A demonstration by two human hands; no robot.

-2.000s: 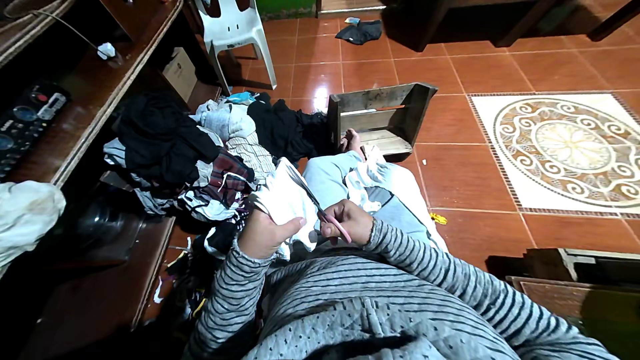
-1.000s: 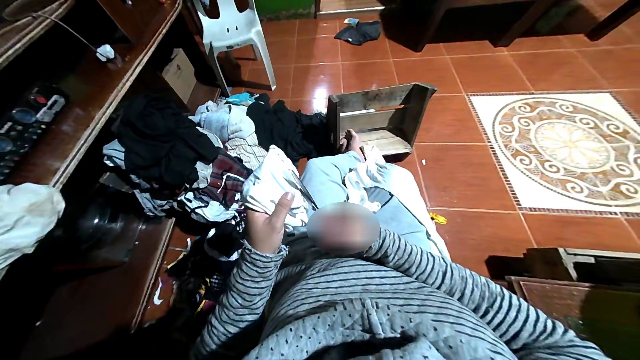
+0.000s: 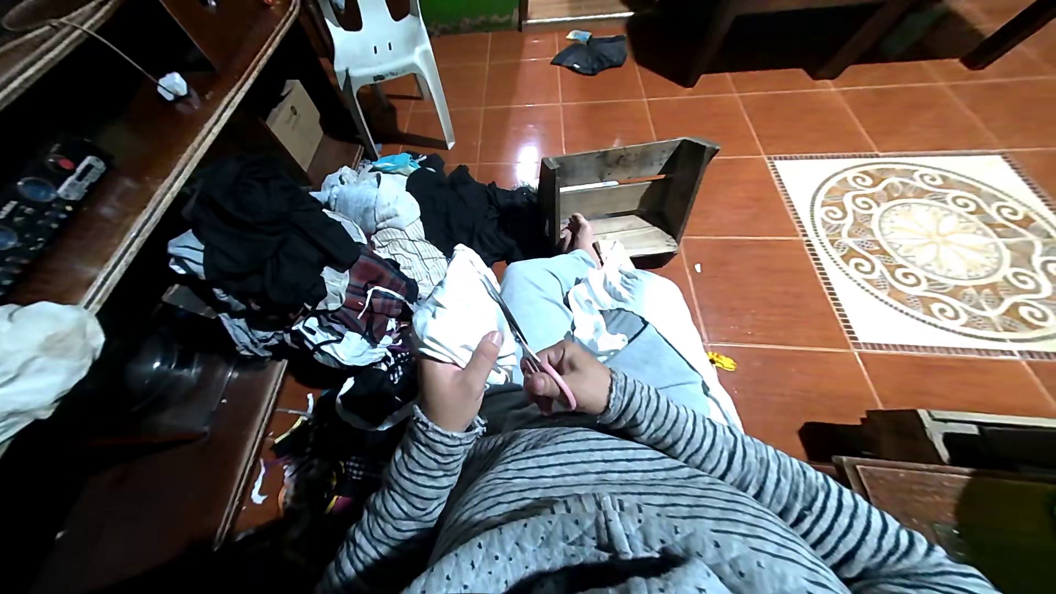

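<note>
In my left hand (image 3: pixel 459 381) is a bunched white cloth (image 3: pixel 459 313), its thumb pressed along the near edge. My right hand (image 3: pixel 569 378) grips scissors (image 3: pixel 525 340) by their pink handles, and the blades point up and left along the cloth's right edge. How far the blades are apart is hard to tell. Beyond the hands, a white cloth strip (image 3: pixel 596 309) lies over my leg in light blue trousers (image 3: pixel 536 289). A heap of mixed clothes (image 3: pixel 272 239), with black, plaid and white pieces, lies to the left of the held cloth.
A wooden crate (image 3: pixel 627 194) lies on its side by my bare foot. At the left is a wooden shelf unit (image 3: pixel 190 157) with a white cloth bundle (image 3: pixel 45 359). A white plastic chair (image 3: pixel 384 58) stands behind. Dark wooden furniture (image 3: pixel 949 495) is at lower right.
The white cloth and the scissors have shifted slightly in my hands. The clothes heap, crate and chair have stayed in place.
</note>
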